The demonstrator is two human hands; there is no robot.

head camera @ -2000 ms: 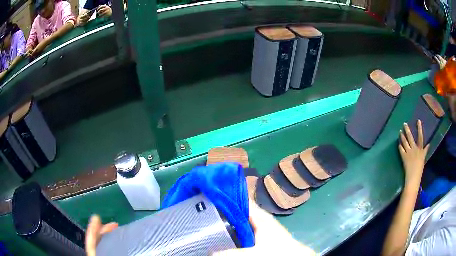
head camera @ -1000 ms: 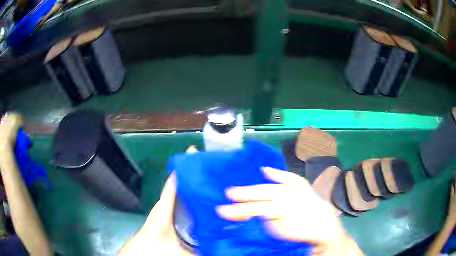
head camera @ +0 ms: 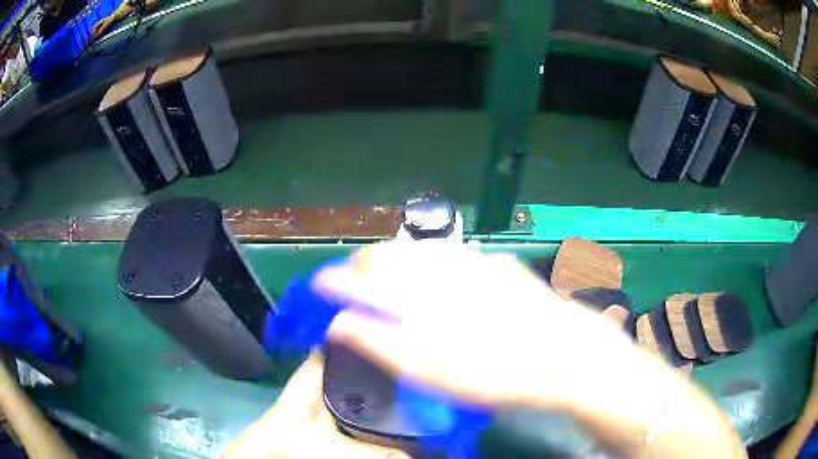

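A speaker (head camera: pixel 368 394) stands with its black base up at the bottom centre, partly hidden by my hands. My left hand (head camera: pixel 300 417) holds it around the near left side. My right hand (head camera: pixel 430 314), blurred, is shut on a bright blue cloth (head camera: pixel 300 314) over the base. The cloth shows at the hand's left and below it. A white bottle (head camera: pixel 430 220) with a silver-and-black cap stands just behind my right hand, its lower part hidden.
Another speaker (head camera: pixel 175 260) stands base up at left. Loose wood-grain covers (head camera: pixel 686 327) lie overlapping at right. Behind the bench edge are a green post (head camera: pixel 516 116) and speaker pairs (head camera: pixel 202 112) at left and right (head camera: pixel 668 116). Other people's arms (head camera: pixel 27 412) show at both sides.
My right hand has moved left and forward across the base, bunching the cloth that lay spread over it. More of the black base shows. Earlier the speaker lay on its side with its grey cloth up.
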